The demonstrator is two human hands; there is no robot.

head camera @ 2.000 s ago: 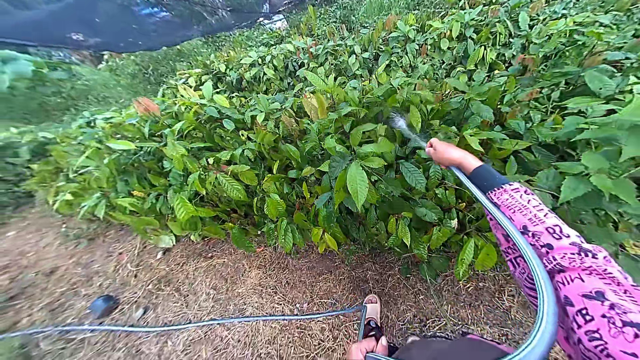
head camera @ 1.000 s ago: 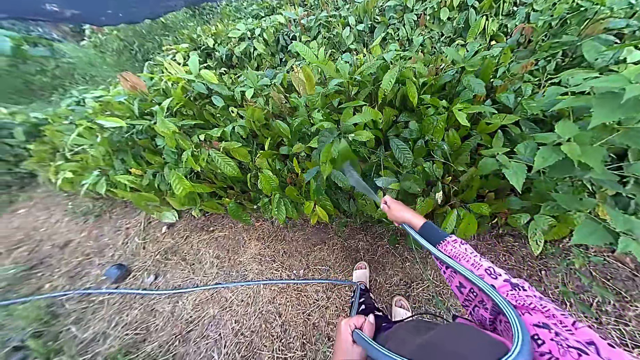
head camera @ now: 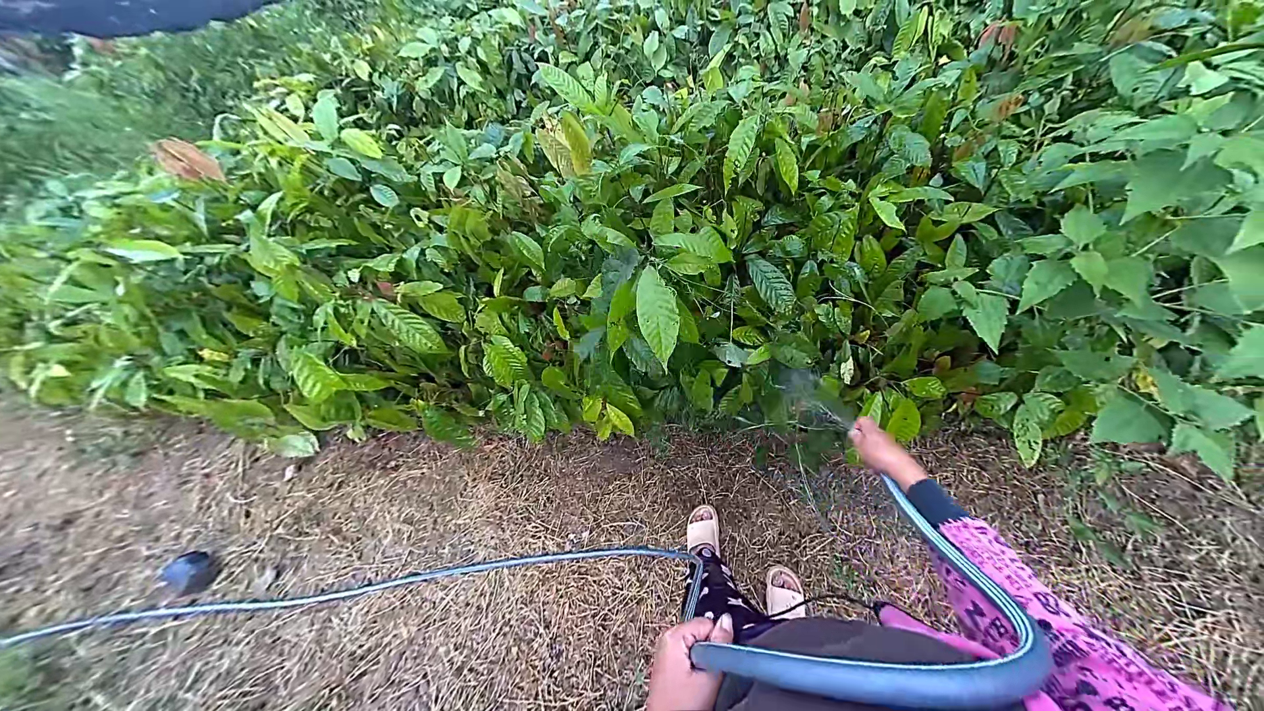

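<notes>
My right hand (head camera: 884, 449), in a pink printed sleeve with a dark cuff, is closed around the end of a grey-blue garden hose (head camera: 869, 681). Water spray (head camera: 810, 395) leaves that end toward the lower leaves of the plants. From there the hose bends in a loop past my right forearm and crosses my lap to my left hand (head camera: 688, 662), which grips it near the bottom edge. Dense leafy green plants (head camera: 657, 316) stand in front of me, some with brownish young leaves. The hose's outlet is blurred by the spray.
The hose runs left across dry, straw-covered ground (head camera: 474, 632). A dark rounded object (head camera: 190, 572) lies beside it at the left. My feet in light sandals (head camera: 703, 530) are near the plant edge. Broad-leaved plants (head camera: 1136, 286) crowd the right; dark sheeting (head camera: 118, 15) hangs at the upper left.
My right hand has come down and closer to my body with the hose end, and the spray now falls lower, at the plants' near edge. The view has tilted down.
</notes>
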